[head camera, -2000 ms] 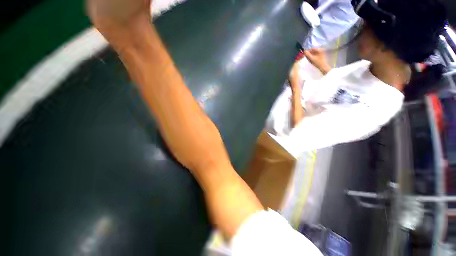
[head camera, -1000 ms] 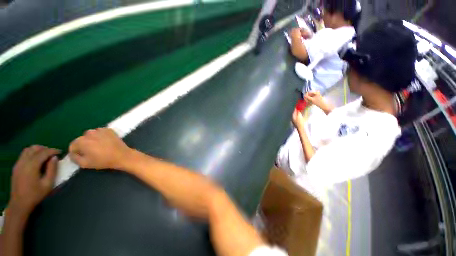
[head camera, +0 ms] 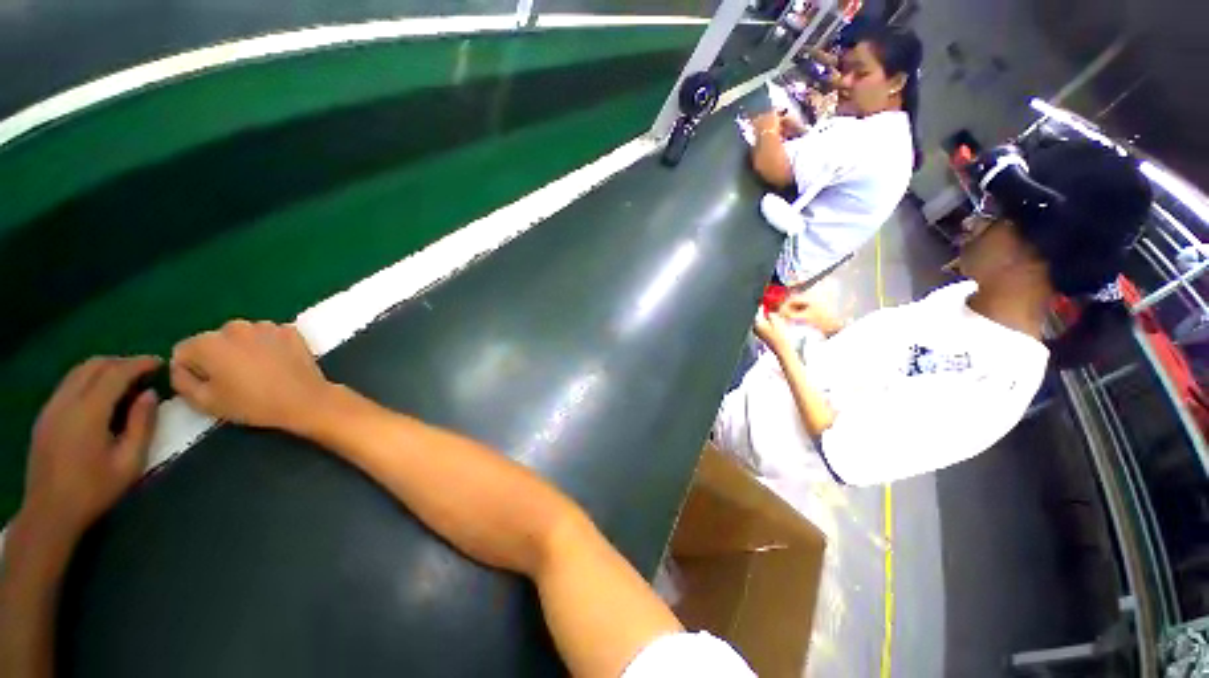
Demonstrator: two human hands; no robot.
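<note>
My right hand rests on the white belt edge rail, its fingers curled down over the rail. My left hand is at the far left beside it, thumb and fingers curved apart with a dark gap between them. No object shows in either hand. The fingertips of my right hand are partly hidden, so I cannot tell whether it is closed. My right forearm crosses the dark green-grey bench top.
The green conveyor belt runs beyond the rail. A black round-headed device stands at the rail. An open cardboard box is beside the bench at right. Two people in white shirts sit along the bench, the nearer holding something red.
Two seconds ago only my right arm showed over the bench. Both hands have since come into view at the rail. Over the last second they barely moved, while the farther person's head turned this way.
</note>
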